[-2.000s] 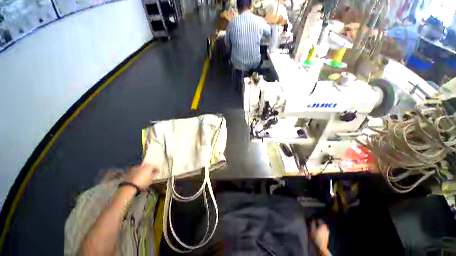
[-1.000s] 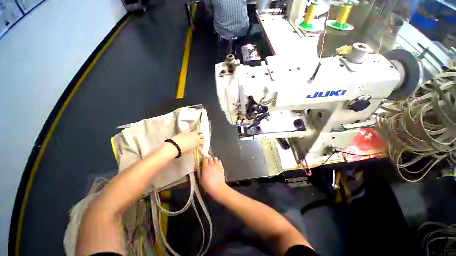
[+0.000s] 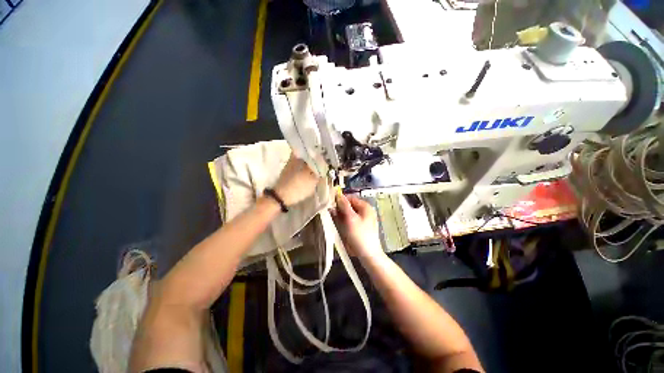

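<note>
A cream canvas bag with a yellow edge at its left side lies left of the needle of the white sewing machine. Its long cream straps hang toward my lap. My left hand, with a dark bracelet at the wrist, holds the bag close to the presser foot. My right hand pinches the bag's right edge just in front of the foot. The fingertips and the foot partly hide the cloth edge there.
Looped cream straps are heaped right of the machine. More cream bags hang low at left. The handwheel is at the right end of the arm. A yellow floor line runs behind the bench.
Both hands have moved the bag rightward to the presser foot. The right hand came up from low down to the bag's edge. The view has moved closer to the machine.
</note>
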